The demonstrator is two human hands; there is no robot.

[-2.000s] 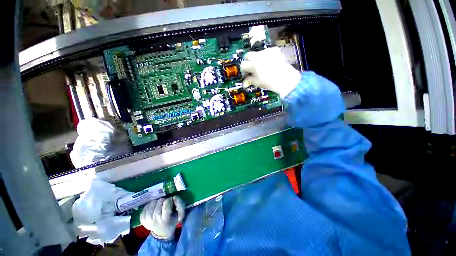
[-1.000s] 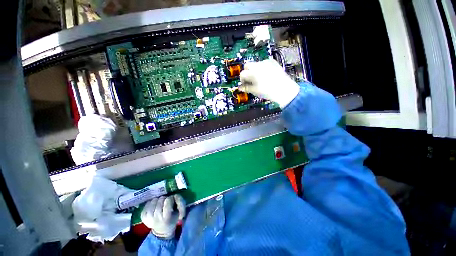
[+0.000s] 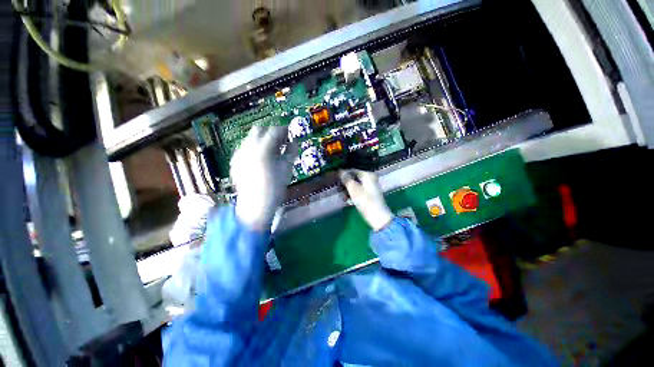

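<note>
The populated board (image 3: pixel 247 128) lies between the conveyor rails. It bears two orange coils (image 3: pixel 320 116) and clusters of pale round capacitors (image 3: pixel 298 127). My gloved left hand (image 3: pixel 262 168) is over the board's left-middle part and hides some of it; its fingertips are blurred, so I cannot tell if it holds anything. My gloved right hand (image 3: pixel 362 192) is at the board's near edge, over the front rail, with fingers bent; its grip is unclear. The paste tube's end (image 3: pixel 272 259) shows beside my left sleeve, which hides the rest.
The silver front rail (image 3: pixel 459 152) and far rail (image 3: pixel 265 72) run slantwise. The green control panel (image 3: pixel 330 244) bears an orange-red knob (image 3: pixel 466 200), a yellow button (image 3: pixel 434 207) and a pale round button (image 3: pixel 491 188). Crumpled white cloth (image 3: pixel 192 218) lies at left. Pale frame posts stand on both sides.
My left hand has left the place by the tube and come over the board. My right hand has moved from the coils to the near rail. The view has shifted and turned, showing more panel buttons.
</note>
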